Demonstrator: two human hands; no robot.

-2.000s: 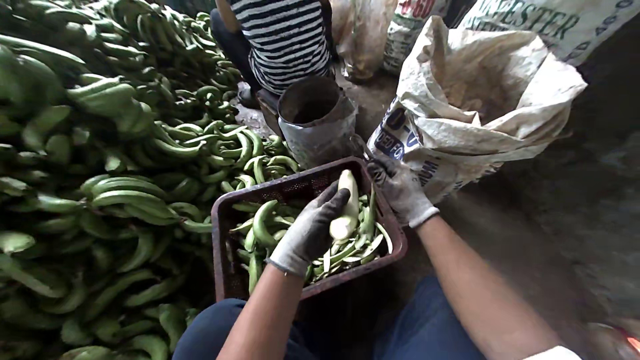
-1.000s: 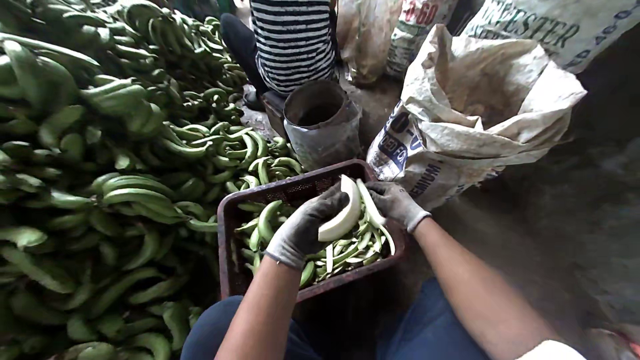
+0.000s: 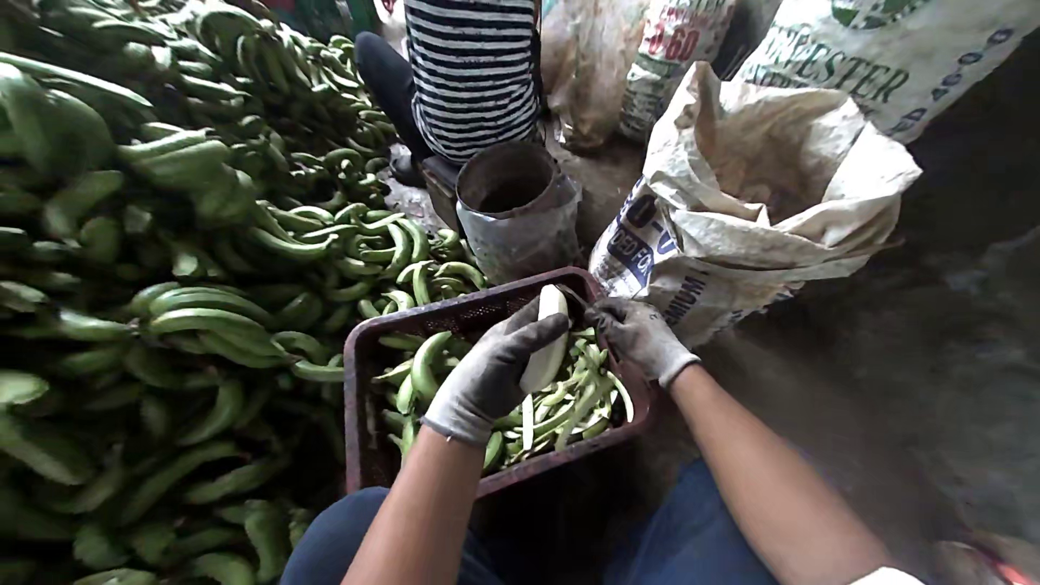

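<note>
My left hand (image 3: 496, 370), in a grey and white work glove, is closed around a peeled pale banana or plantain (image 3: 549, 340), held tilted above a dark red plastic crate (image 3: 354, 406). My right hand (image 3: 638, 333), gloved alike, is at the crate's right rim with its fingers curled. A thin dark tool, perhaps a knife (image 3: 574, 296), extends from those fingers toward the peeled fruit's tip; most of it is hidden. Below the hands the crate holds strips of green peel (image 3: 581, 402) and several unpeeled green bananas or plantains (image 3: 426, 366).
A large heap of green bananas or plantains (image 3: 211, 317) covers the left. A plastic-wrapped bucket (image 3: 520, 231) stands beyond the crate, near a seated person in a striped shirt (image 3: 475, 77). An open woven sack (image 3: 707, 236) stands at the right; more printed sacks (image 3: 861, 65) are behind.
A long peel strip that hung between the fruit and my right hand one second ago is off the fruit. My right hand has moved a little away from the fruit.
</note>
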